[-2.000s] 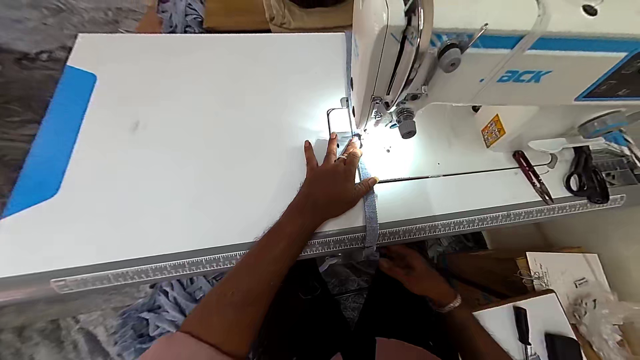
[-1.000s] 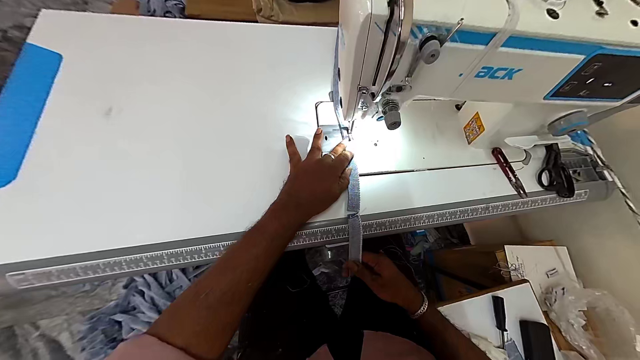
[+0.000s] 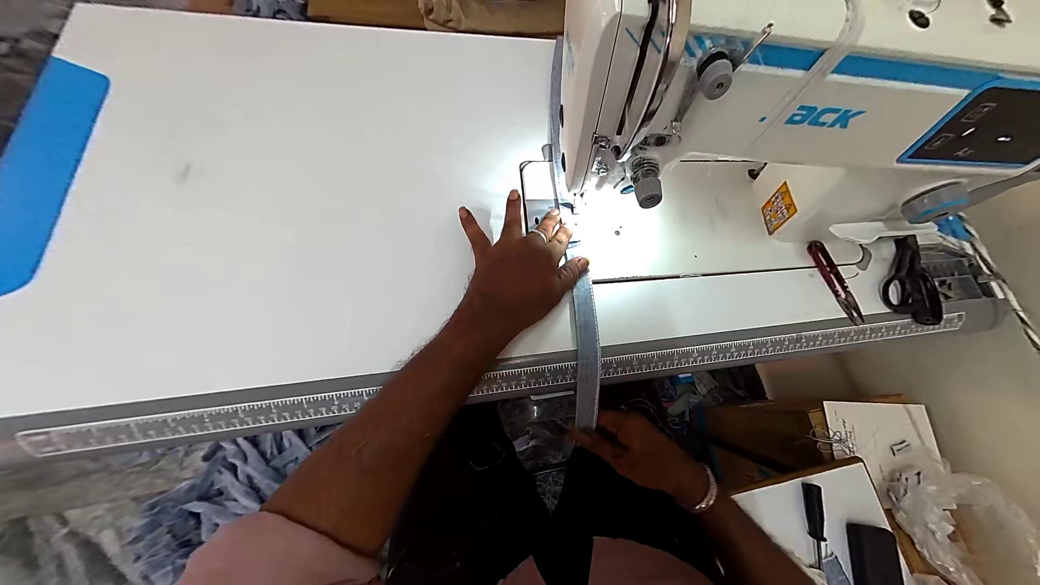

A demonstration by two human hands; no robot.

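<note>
A long strip of blue-grey denim-like fabric (image 3: 587,341) runs under the needle area of a white Jack sewing machine (image 3: 731,122) and hangs over the table's front edge. My left hand (image 3: 524,272) lies spread on the table beside the needle, thumb and nearest fingertips pressing on the strip. Below the edge, my right hand (image 3: 642,451) grips the strip's lower part between thumb and fingers. Behind the machine head, more of the strip (image 3: 556,106) extends to the table's back edge. The lamp's glare partly hides the presser foot.
Red-handled thread snips (image 3: 835,280) and black scissors (image 3: 912,284) lie at the right of the white table (image 3: 284,203). A ruler strip (image 3: 203,418) lines its front edge. Denim-like scraps (image 3: 219,487) are heaped below left. At lower right, a screwdriver (image 3: 814,512) lies on a white board.
My right hand has moved lower, away from the table edge, and a longer straight stretch of the strip shows between my hands. My left hand stays beside the needle.
</note>
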